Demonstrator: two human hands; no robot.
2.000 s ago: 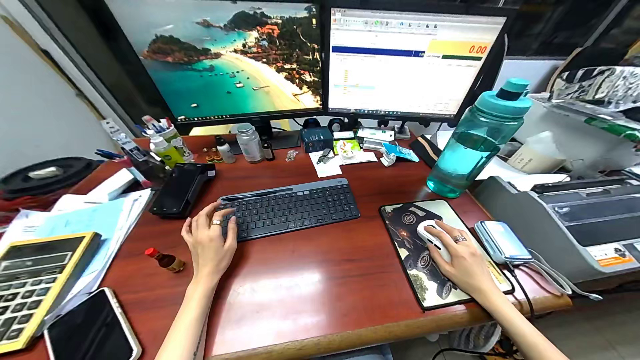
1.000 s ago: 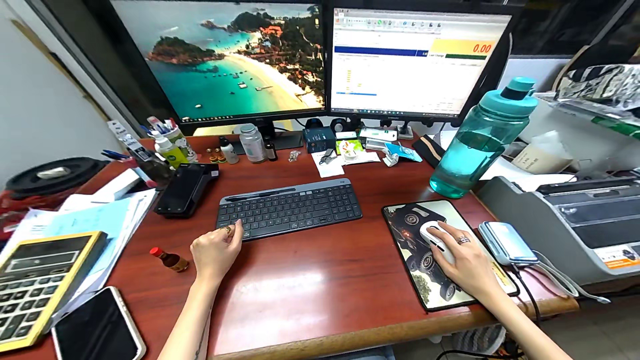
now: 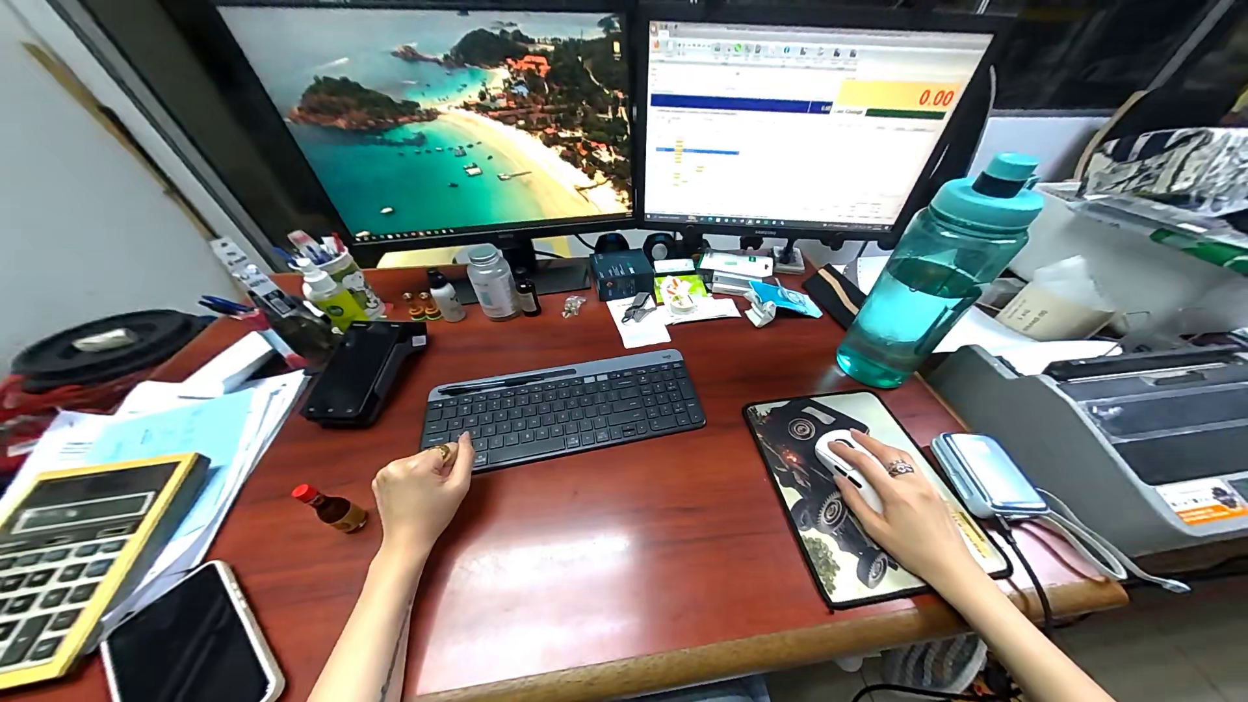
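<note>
My left hand [image 3: 423, 489] is curled into a loose fist, its thumb side at the lower left corner of a black keyboard [image 3: 565, 405]; nothing shows in it, and whether it touches the keys I cannot tell. A pen lies along the keyboard's top edge. My right hand [image 3: 892, 497] rests over a white computer mouse [image 3: 846, 466] on a printed mouse pad [image 3: 829, 575]. Two monitors stand behind: the left one [image 3: 468, 127] shows a beach picture, the right one [image 3: 819, 127] a program window.
Left of my left hand are a small red-capped bottle [image 3: 331, 508], a smartphone [image 3: 192, 639], a yellow-framed calculator [image 3: 83, 556] and a card terminal [image 3: 361, 375]. A teal water bottle [image 3: 907, 312] and a printer [image 3: 1121, 429] stand at right, a power bank [image 3: 988, 475] beside the pad.
My left hand lay with its fingers spread at the keyboard's left end two seconds ago; it has since curled and moved slightly down off the keys. My right hand has stayed on the mouse.
</note>
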